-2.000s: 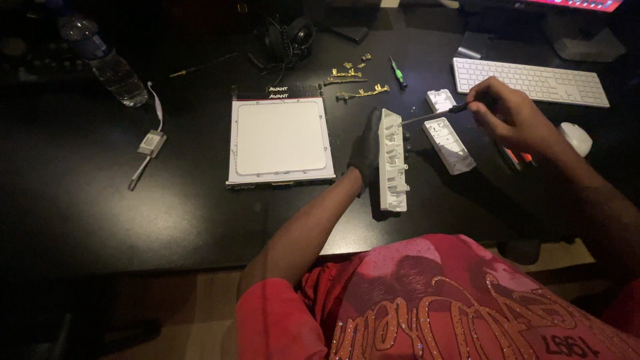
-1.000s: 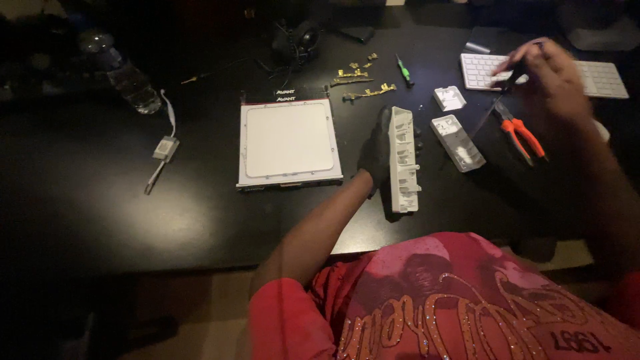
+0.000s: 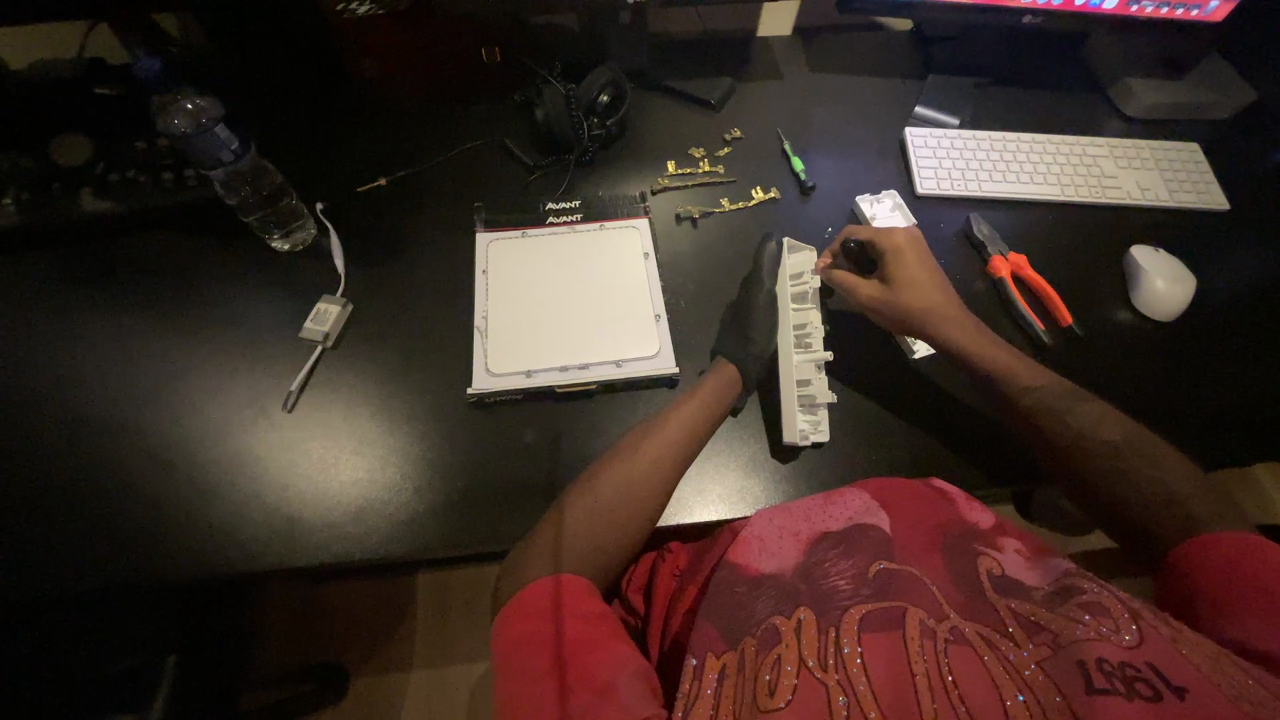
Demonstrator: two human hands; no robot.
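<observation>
My left hand, in a black glove, holds a long white plastic housing upright on its edge, its ribbed, compartmented inside facing right. My bare right hand grips a tool by its black handle beside the housing's far end; the tool's tip is hidden. Partly under my right hand and forearm lie white plastic pieces. Beyond the housing are brass contact strips and a small green screwdriver. Pliers with orange and black handles lie to the right of my right hand.
A flat boxed white panel lies left of my left hand. Farther left are a small driver box with cable and a plastic bottle. Headphones lie at the back. A white keyboard and mouse are at the right.
My right hand has come back from over the keyboard to the far end of the housing, with the black-handled tool in it. My left hand still holds the housing.
</observation>
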